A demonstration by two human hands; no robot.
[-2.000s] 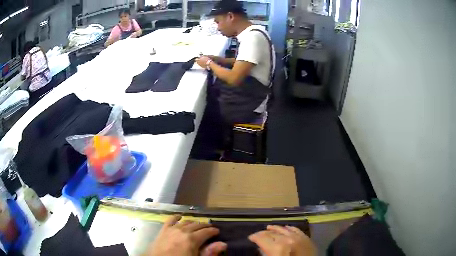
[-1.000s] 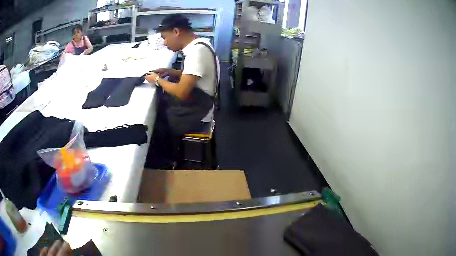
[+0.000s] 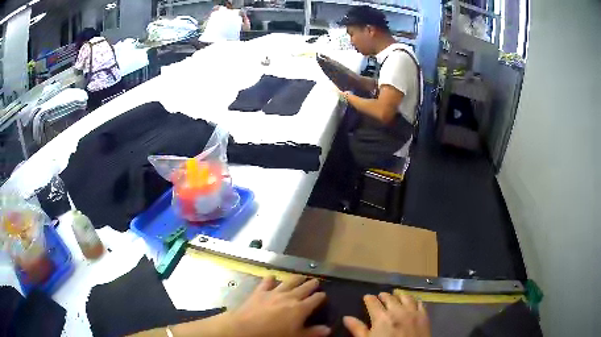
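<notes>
A black fabric panel (image 3: 346, 299) lies on the metal machine bed against the long steel bar (image 3: 356, 274). My left hand (image 3: 280, 306) presses on the panel's left part, fingertips near the yellow strip (image 3: 240, 264). My right hand (image 3: 392, 317) presses on its right part, fingers spread near the bar. The panel's lower part is cut off by the frame. Green brackets (image 3: 172, 253) stand at the bar's ends.
Small black pieces (image 3: 128, 299) lie left of the machine; black cloth (image 3: 511, 322) lies at its right. Beyond are a bagged red-orange tub (image 3: 201, 191) on a blue tray (image 3: 146, 222), a squeeze bottle (image 3: 85, 235), a black fabric pile (image 3: 125, 158), cardboard (image 3: 369, 243) and a seated person (image 3: 385, 92).
One second ago the bed before the bar was bare and one hand was at the small pieces on the left. Now both hands are on a black panel at the bar. The view has swung left.
</notes>
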